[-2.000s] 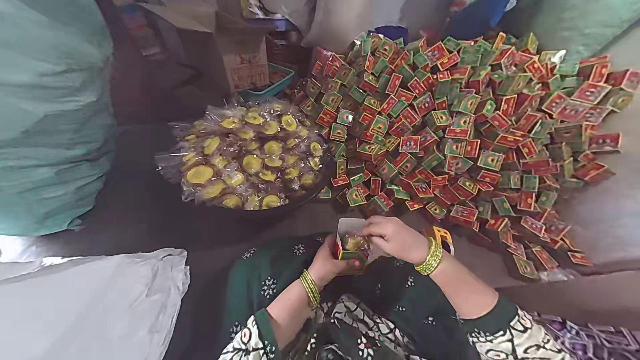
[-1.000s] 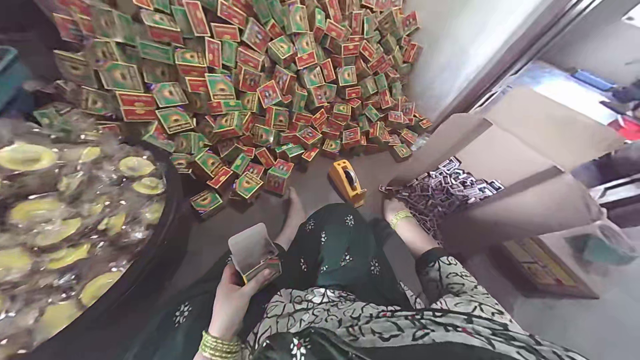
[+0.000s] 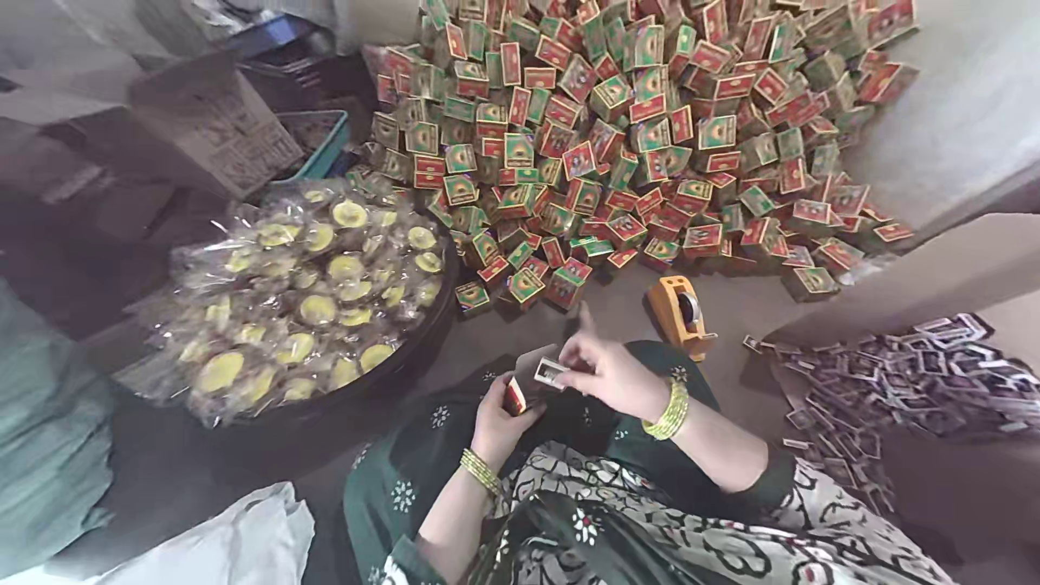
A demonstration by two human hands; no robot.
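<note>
My left hand (image 3: 501, 418), with yellow-green bangles at its wrist, grips a small red printed carton (image 3: 515, 396) whose pale flap stands up. Just right of the flap, my right hand (image 3: 609, 375) holds a small matchbox-like piece (image 3: 550, 372) with a pale border and a dark middle between thumb and fingers. Both hands are above my lap. To the left is a round dark tub (image 3: 431, 325) heaped with clear-wrapped items (image 3: 318, 309) that show yellow discs. Whether anything lies inside the carton cannot be seen.
A large pile of red and green cartons (image 3: 582, 161) spreads ahead. An orange tape dispenser (image 3: 681, 315) stands on the floor in front of my right knee. At right, an open cardboard box (image 3: 886, 264) holds many small bordered pieces (image 3: 918, 382). A teal crate (image 3: 331, 146) and white sack (image 3: 219, 540) are at left.
My right hand has come back from the box of small pieces at the right to beside the carton, now with one piece in its fingers. The view has swung right and partly back.
</note>
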